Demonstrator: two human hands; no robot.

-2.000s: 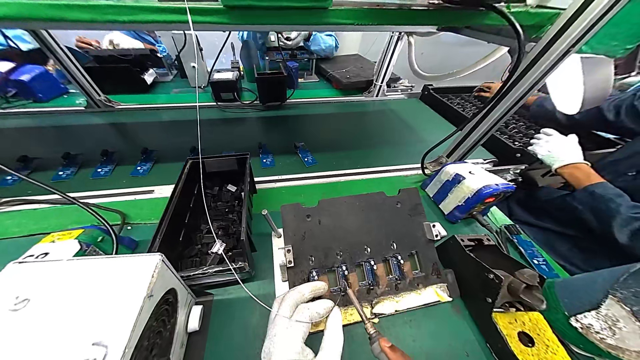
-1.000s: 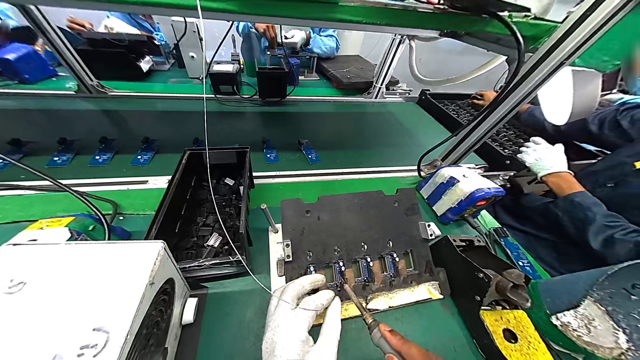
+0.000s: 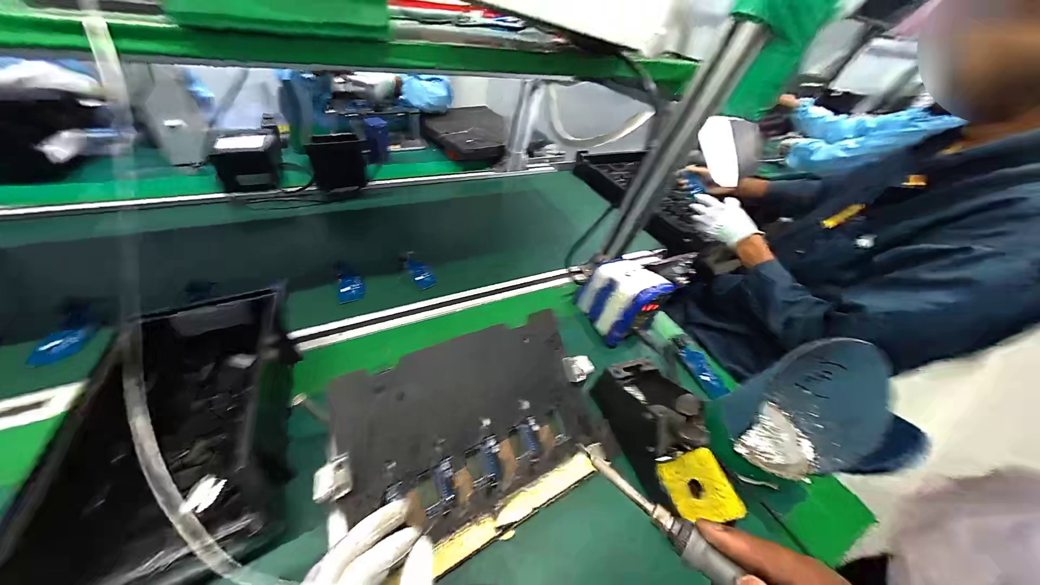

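My left hand (image 3: pixel 378 548), in a white glove, rests at the lower left edge of a black fixture plate (image 3: pixel 463 382); whether it holds solder wire is unclear. Bare, my right hand (image 3: pixel 764 556) grips a soldering iron (image 3: pixel 650 508) by its handle, the tip near the plate's lower right corner. Several small blue circuit boards (image 3: pixel 491 459) sit in a row of slots along the plate's front. A yellowish strip (image 3: pixel 520 508) runs along that front edge. The view is blurred.
A black bin (image 3: pixel 280 357) of dark parts stands left. To the right are a soldering iron stand (image 3: pixel 650 406) with a yellow sponge (image 3: pixel 700 486), a blue-and-white soldering station (image 3: pixel 621 296) and a co-worker's gloved hand (image 3: pixel 723 219). Blue boards (image 3: pixel 351 286) lie on the conveyor behind.
The iron has moved from the boards at the plate's middle to its lower right corner. The view has swung right and blurred. The co-worker's ungloved hand now holds something blue.
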